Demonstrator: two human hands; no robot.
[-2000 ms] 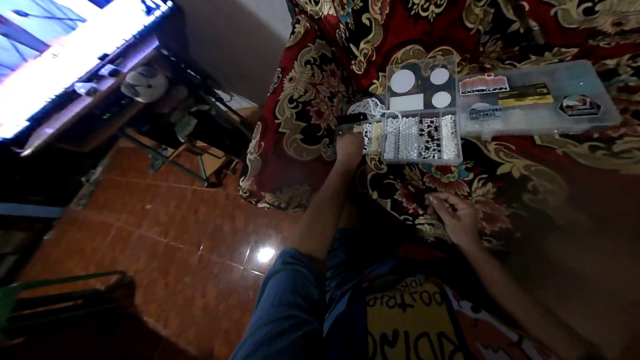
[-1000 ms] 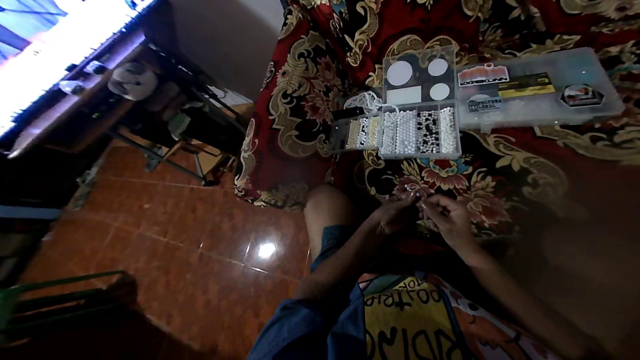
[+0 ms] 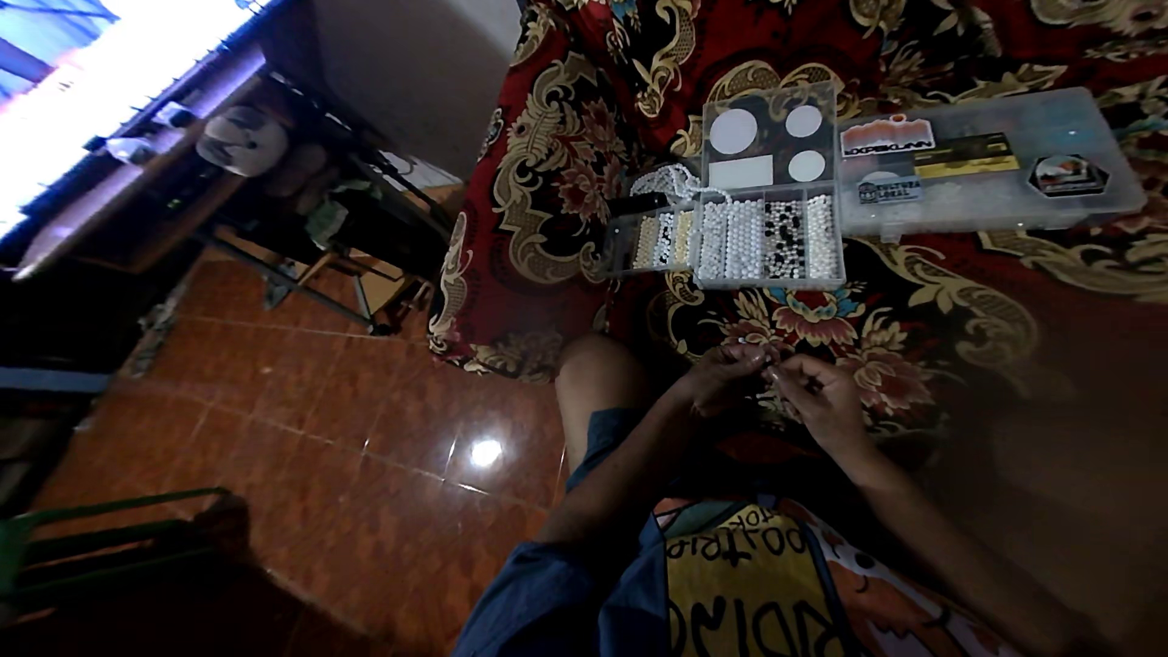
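My left hand (image 3: 721, 376) and my right hand (image 3: 819, 388) meet at the fingertips above the patterned cloth. Fingers of both are pinched close together; something tiny and pale shows at the left fingertips, too small to name. Beyond them lies an open clear plastic bead box (image 3: 769, 285), its compartments filled with white, clear and black-and-white beads. At its left edge sits a smaller clear bead tray (image 3: 622, 246) with cream and white beads. Behind that tray is a heap of white beaded strands (image 3: 671, 181), beside a small dark object (image 3: 637, 203).
A closed translucent plastic case (image 3: 981, 187) with stickers lies right of the bead box, on the red floral cloth (image 3: 557, 192). Far left are a bright screen (image 3: 109, 64) on a stand, a white cap-like object (image 3: 242, 140) and a green chair or rack (image 3: 109, 547) on the tiled floor (image 3: 365, 493).
Two seconds ago my left hand was at the small bead tray; it has come back to my right hand, and both have stayed together since the middle frame.
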